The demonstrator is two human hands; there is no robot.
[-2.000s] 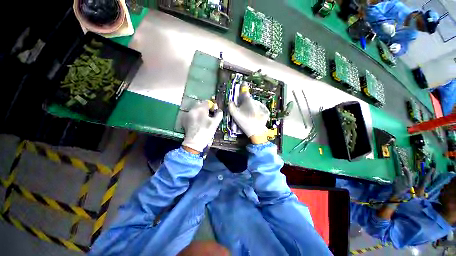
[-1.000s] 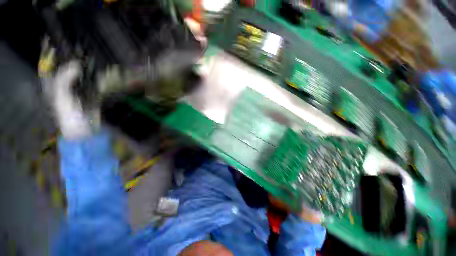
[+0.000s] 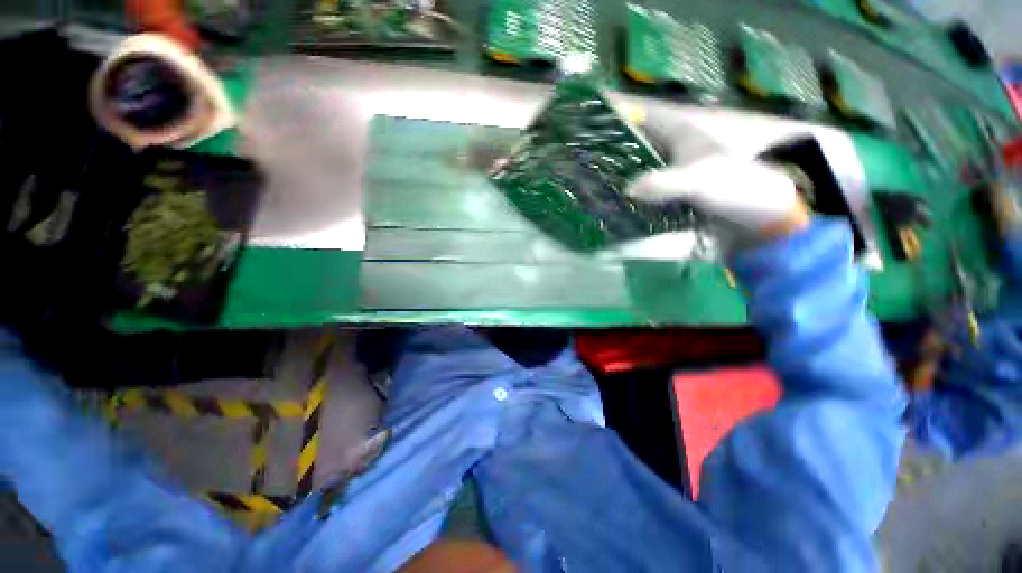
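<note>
My right hand (image 3: 723, 196), gloved in pale grey-white and blurred, grips the right edge of a green circuit board (image 3: 577, 168). The board is tilted with a corner pointing up. It is over the right part of the grey-green work pad (image 3: 448, 263); whether it touches the pad cannot be told. My left hand is out of the picture; only the left sleeve shows at the lower left edge.
A black tray (image 3: 241, 190) of olive pieces (image 3: 168, 241) and a tape roll (image 3: 151, 92) are at left. A black bin (image 3: 829, 179) is behind my right hand. Smaller green boards (image 3: 672, 50) line the far side. Another person's sleeve (image 3: 964, 392) is at right.
The black carrier frame that was on the pad under both hands is gone from there. My right hand now holds the board, turned and tilted. My left hand has left the picture at left.
</note>
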